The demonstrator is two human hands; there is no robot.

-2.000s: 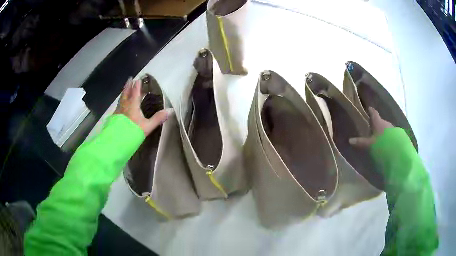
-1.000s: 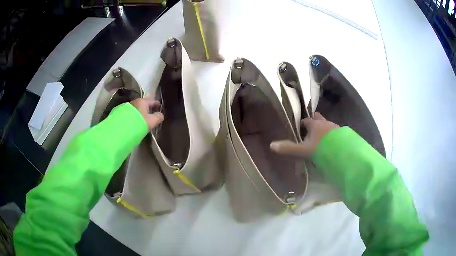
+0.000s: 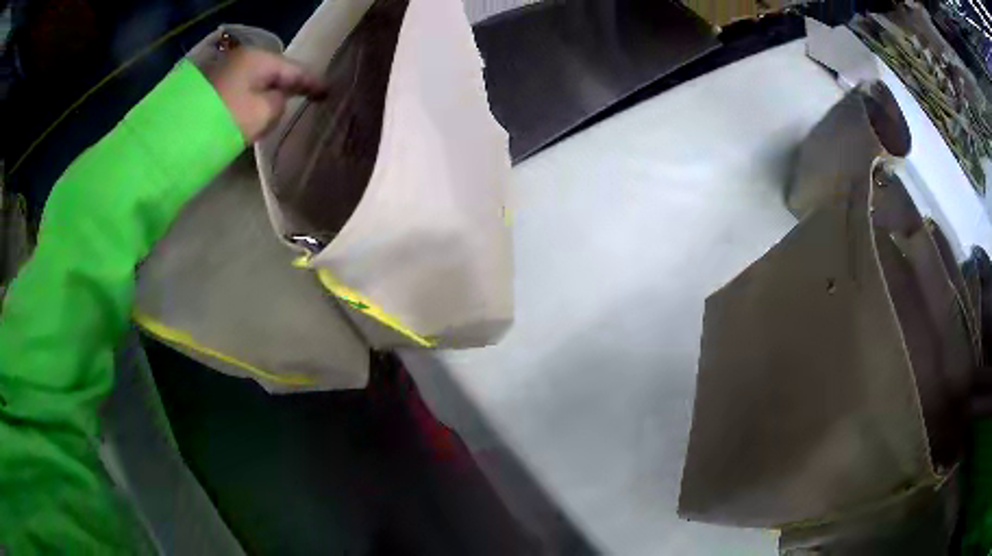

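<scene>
My left hand [image 3: 259, 93] is at the upper left, its fingers over the rim of a pale beige bag body [image 3: 451, 217] with a yellow edge strip. A second, darker beige bag body [image 3: 245, 288] is against it on the left, under my forearm. Both overhang a dark gap beside the white-covered table [image 3: 609, 282]. At the right, a brown-grey bag body [image 3: 800, 369] stands with its opening facing right, beside other bag pieces. My right hand cannot be made out; only a dark green patch, perhaps my sleeve, shows at the right edge.
A dark flat surface [image 3: 587, 60] lies beyond the table at the top. A smaller bag part [image 3: 832, 152] is at the upper right. The table edge runs down towards the lower middle, with dark floor and a red blurred patch [image 3: 435, 429] beside it.
The view has swung, and the row of bags in front of me is gone from it. My left hand is now higher, at two bags over the gap. My right hand has left clear view.
</scene>
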